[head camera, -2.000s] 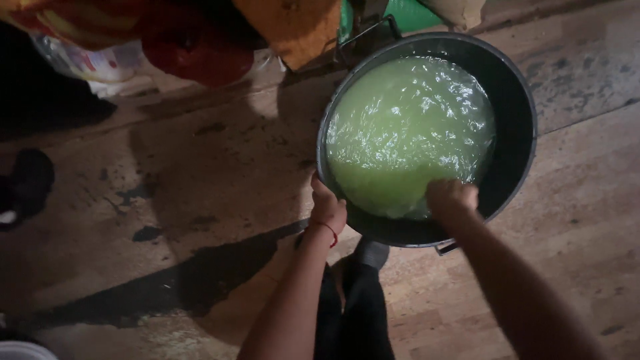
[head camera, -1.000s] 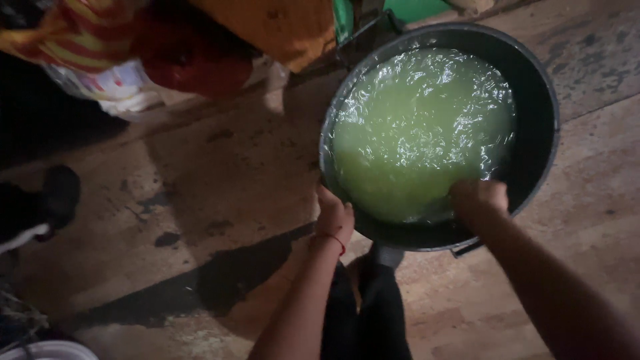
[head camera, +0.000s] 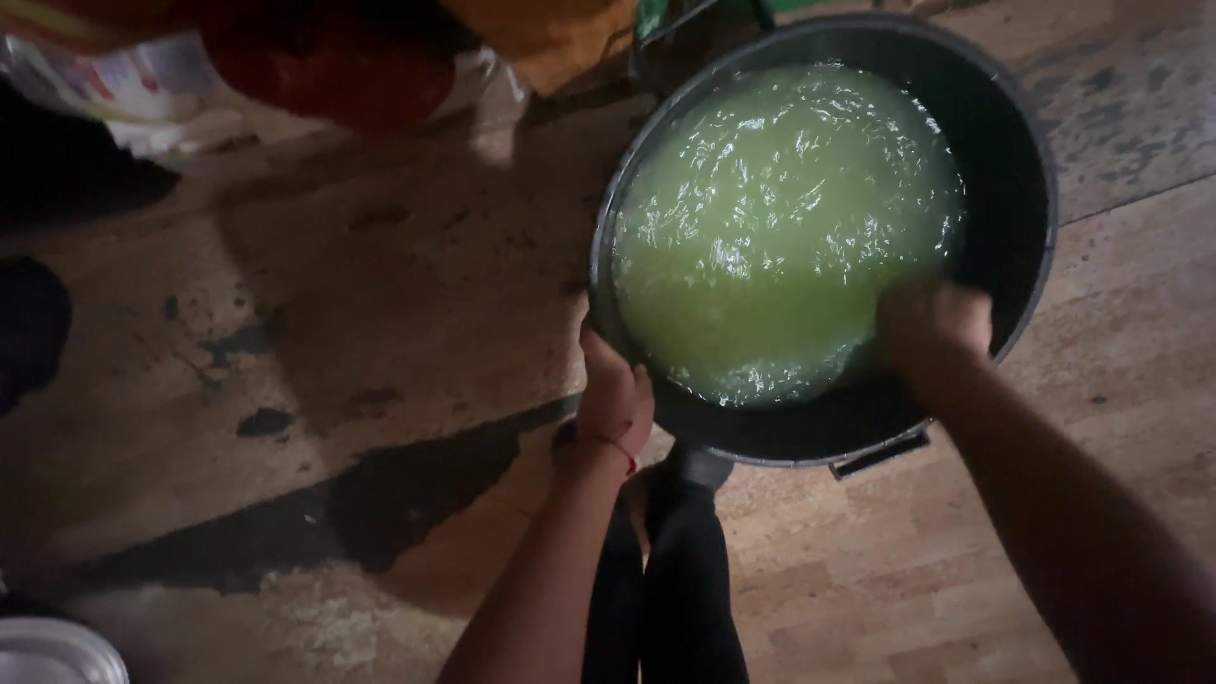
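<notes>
A large dark round pot (head camera: 1031, 190) with side handles holds cloudy green liquid (head camera: 788, 209), its surface rippled and glinting. My left hand (head camera: 613, 394), with a red string at the wrist, grips the pot's rim at the lower left. Inside the pot's lower right part is my right hand (head camera: 936, 328), blurred and curled at the edge of the liquid. Its fingers are hidden, and I cannot tell whether it holds anything.
The pot is above a worn wood-look floor (head camera: 1092, 541), by my feet. Orange cloth (head camera: 560, 38), a dark red item (head camera: 332, 76) and a plastic bag (head camera: 142, 76) lie at the top left. A pale round container (head camera: 57, 655) stands at the lower left; a dark shoe (head camera: 28, 328) is at the left edge.
My left hand stays at the pot's rim throughout. The right hand remains over the pot's lower right part, and the pattern of ripples on the liquid has changed.
</notes>
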